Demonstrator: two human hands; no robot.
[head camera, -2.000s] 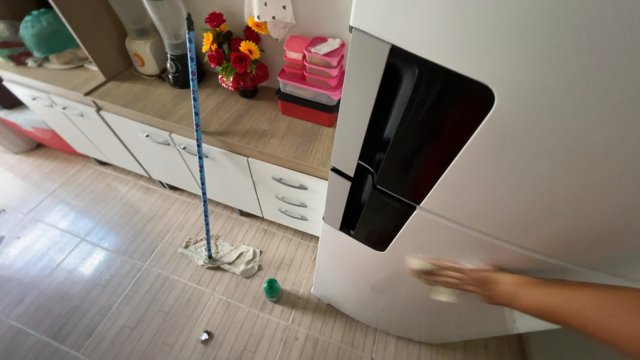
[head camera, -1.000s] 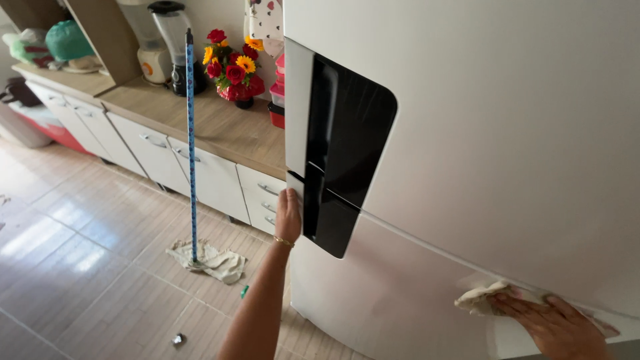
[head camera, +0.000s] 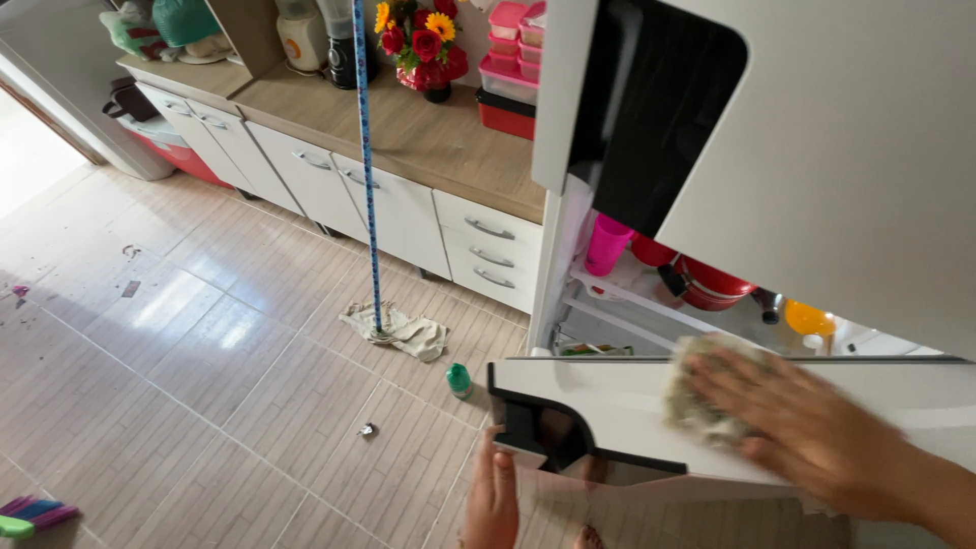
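The lower door (head camera: 625, 404) of a white refrigerator stands open, its top edge facing up. My right hand (head camera: 793, 427) presses a pale cloth (head camera: 709, 389) flat on that edge, a little blurred by motion. My left hand (head camera: 492, 488) is at the door's outer handle corner (head camera: 534, 435), fingers around its side. The upper door (head camera: 823, 152) hangs above. Through the gap between the doors show a pink cup (head camera: 608, 245), a red pot (head camera: 709, 284) and an orange item (head camera: 808, 318) on the shelves.
A blue patterned mop handle (head camera: 367, 168) rises from a cloth (head camera: 404, 329) on the tiled floor, with a green bottle (head camera: 458, 381) beside it. White cabinets (head camera: 396, 213) carry flowers (head camera: 427, 46), blenders (head camera: 301, 34) and pink containers (head camera: 507, 76). Broom bristles (head camera: 46, 512) show at lower left.
The lower door was closed and now stands open, showing the inside. My right hand has moved with the cloth from the door's front to its top edge. My left hand came in from outside the view.
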